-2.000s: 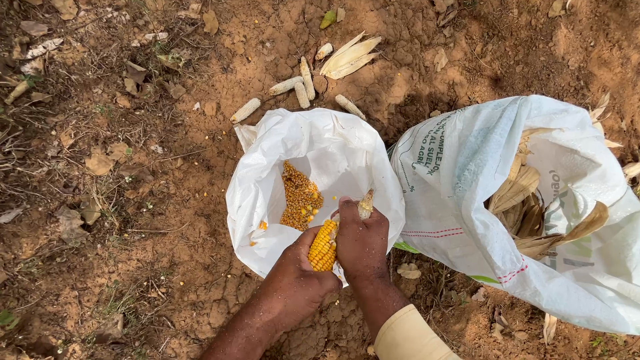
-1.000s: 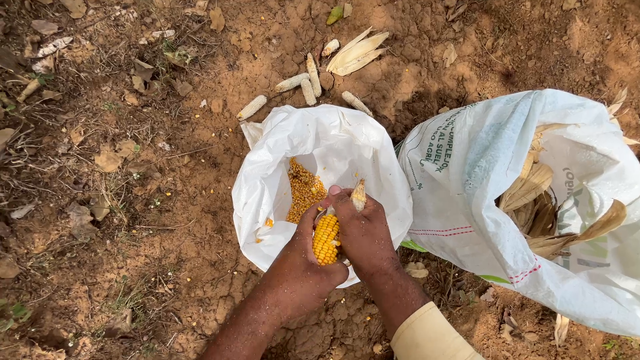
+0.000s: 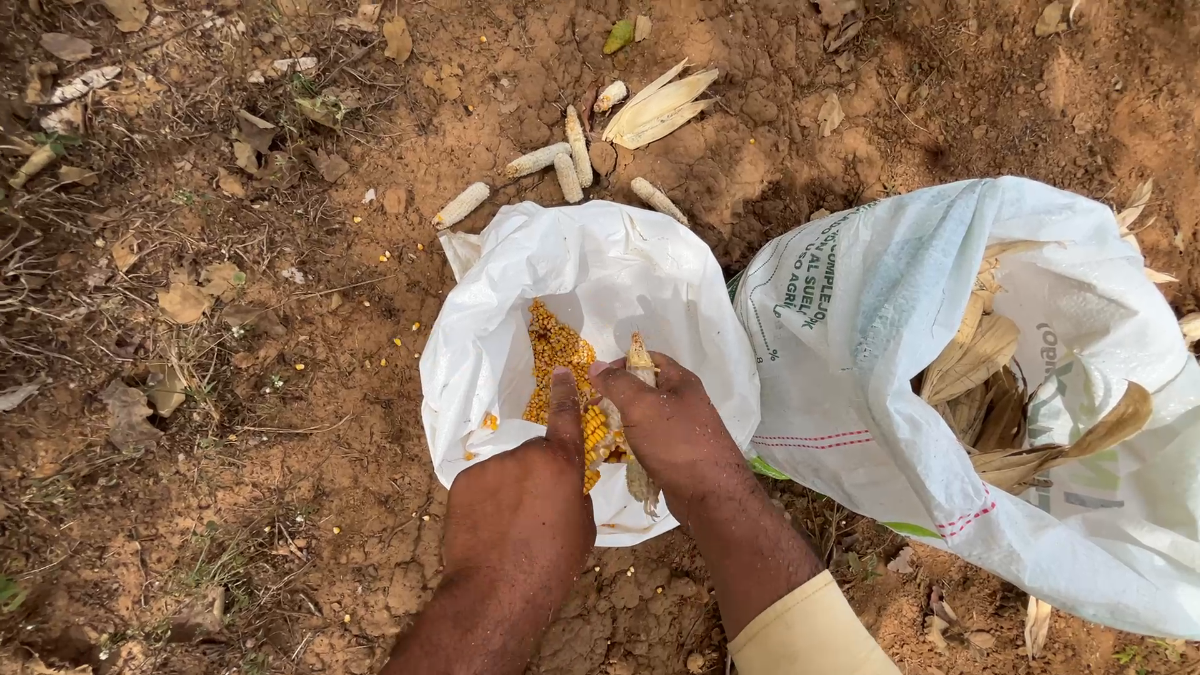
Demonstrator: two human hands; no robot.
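Observation:
My left hand [image 3: 525, 497] grips a yellow corn cob [image 3: 594, 436] over the open mouth of a white plastic sack [image 3: 487, 309]. My right hand [image 3: 670, 431] is closed around a second, slender piece, a mostly bare cob [image 3: 640, 361], its tip poking out above the thumb and its lower end below the palm. The two hands are side by side, with the yellow cob between them. Loose corn kernels [image 3: 555, 352] lie inside the sack, just beyond my left fingers. My fingers hide part of both cobs.
Several bare corn cobs [image 3: 534, 160] and a dry husk [image 3: 661, 106] lie on the reddish soil beyond the sack. At the right stands a larger white woven sack [image 3: 834, 375] holding dry husks [image 3: 975, 361]. Scattered kernels and dead leaves [image 3: 185, 302] are on the ground at the left.
My left hand has turned, and its thumb or finger now points forward along the cob. More of the yellow cob's kernels are off, showing pale core. The right hand still holds its piece.

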